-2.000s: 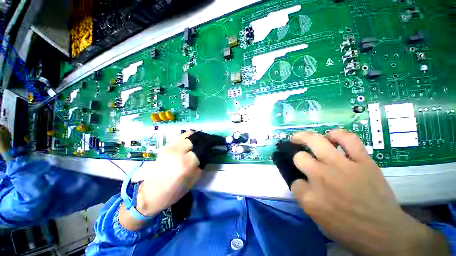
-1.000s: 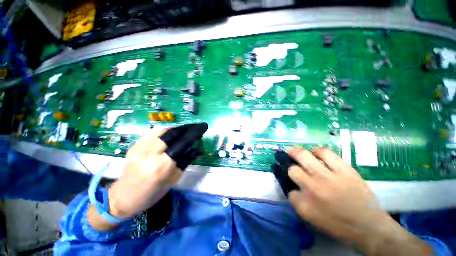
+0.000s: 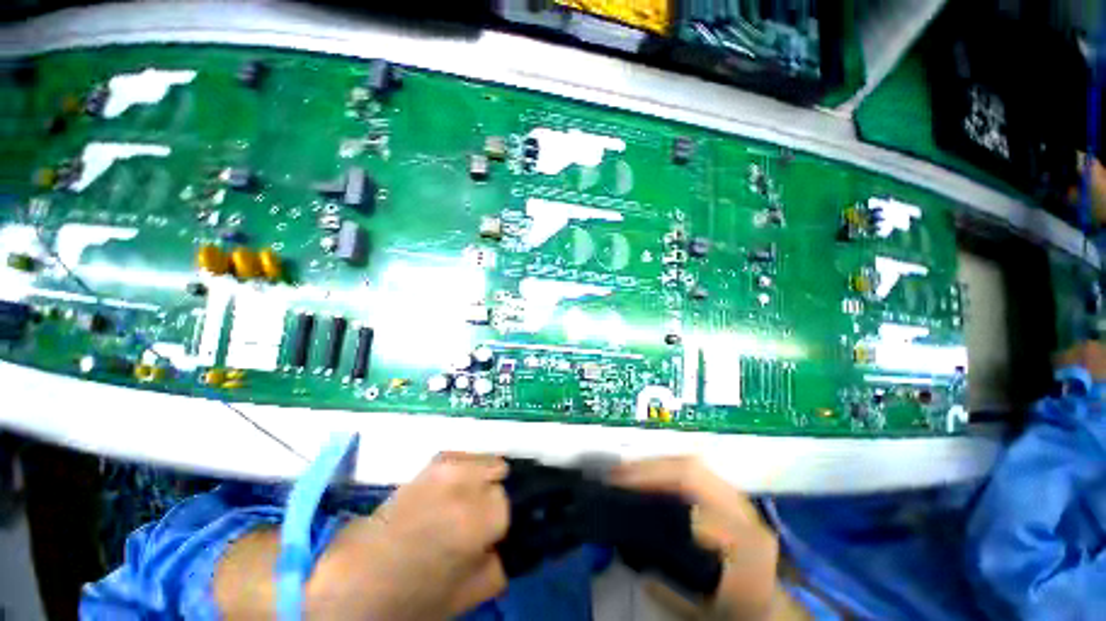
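A long green circuit board point(image 3: 425, 134) lies across the view, with white patches and empty round outlines. Three yellow-orange components point(image 3: 239, 262) stand on its left part, above upright long black parts point(image 3: 332, 345). Small round pale-topped capacitors point(image 3: 473, 379) cluster near the front edge. My left hand point(image 3: 431, 534), with a light blue wrist strap point(image 3: 295, 534), and my right hand point(image 3: 716, 528) are close together below the board's front edge, off the board. Black finger cots cover their fingertips, which meet or overlap and are blurred. I cannot tell whether either hand holds anything.
A pale rail point(image 3: 509, 449) runs along the front of the board. Bins with yellow parts point(image 3: 619, 12) and thin pale-grey parts point(image 3: 758, 36) are at the top, with a black tray point(image 3: 1013, 97) at the upper right. A person's blue sleeve point(image 3: 1043, 485) is at the right edge.
The view has swung to the right along the board. Both hands have moved back from the board's front area and come together in front of the rail. The left fingers no longer hover over the board.
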